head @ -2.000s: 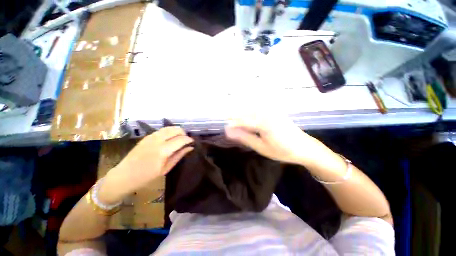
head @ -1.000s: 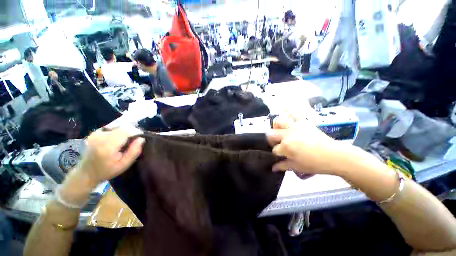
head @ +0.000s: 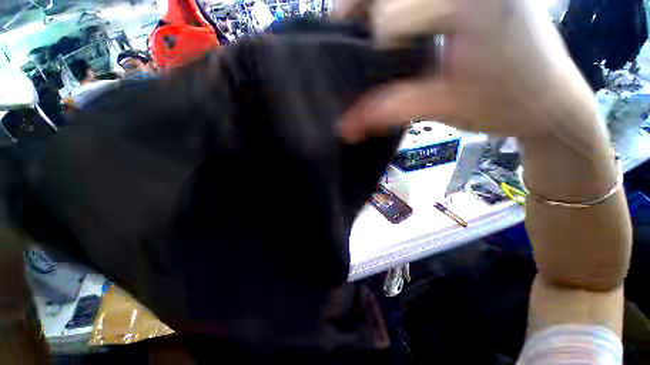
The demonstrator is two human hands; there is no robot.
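A large dark garment is raised close to the camera and fills the left and middle of the view, blurred. My right hand is large and blurred at the upper middle, its fingers and thumb closed on the garment's upper right edge. The garment hangs down from it to the bottom of the view. My left hand cannot be made out; only a dark, blurred shape shows at the left rim.
The white table shows behind the garment, with a phone, an orange-handled tool and yellow-green snips. The machine's control panel is beyond. Taped cardboard lies lower left; a red bag hangs behind.
The garment, stretched between both hands at its waist edge a second ago, is now higher and nearer, spread to the left. My right hand has risen; my left hand has gone from sight.
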